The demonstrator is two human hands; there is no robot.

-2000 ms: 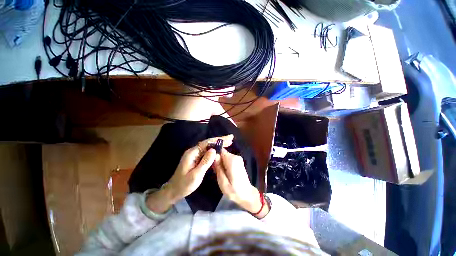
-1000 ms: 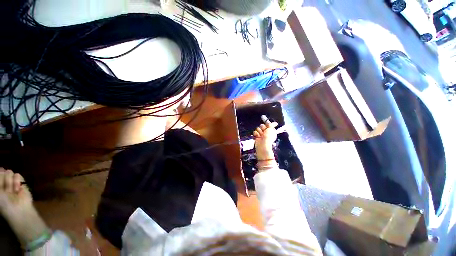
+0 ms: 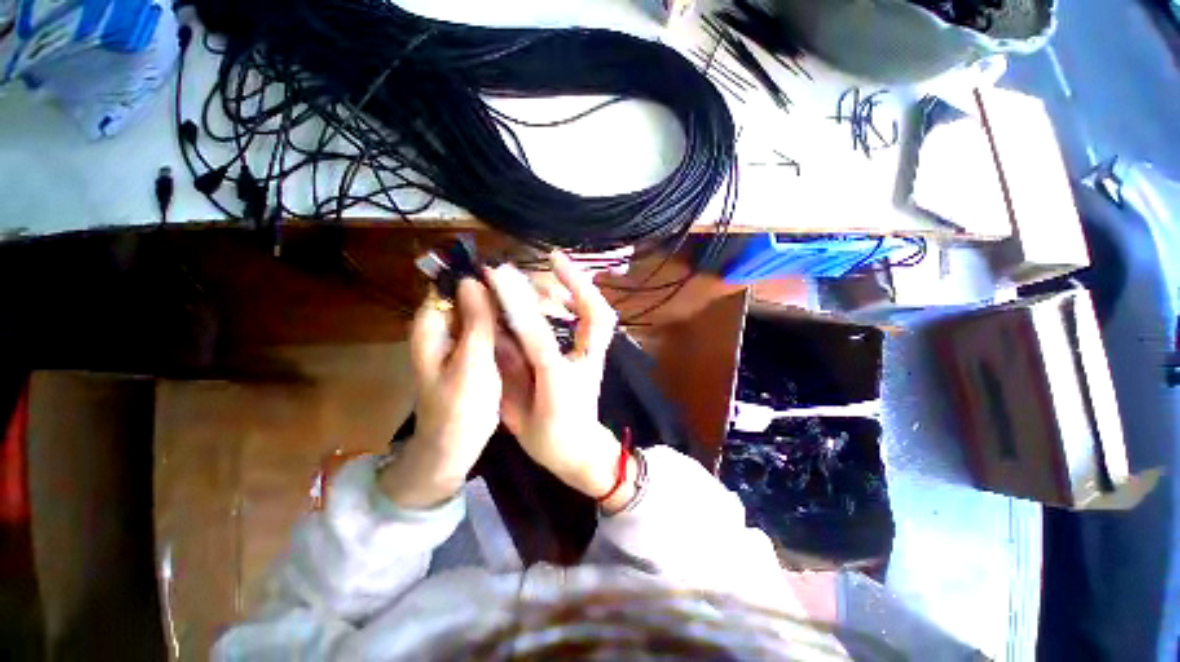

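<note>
My left hand and my right hand are together over the dark-clothed lap, just below the table edge. My left hand holds a dark cable plug with a pale tip beside it, sticking up past the fingertips. My right hand's fingers are bent beside it; what lies between them is hidden. The large black cable bundle loops across the white table, with loose plugs fanned at its left end.
An open carton of black pieces stands right of the lap. Brown cartons are further right, with a blue box under the table edge. Black strips, a basket and plastic packets are on the table. Flattened brown board is lower left.
One second ago the hands were far apart, the left at the far left and the right over the open carton. Now they are together in front. The view has swung back left.
</note>
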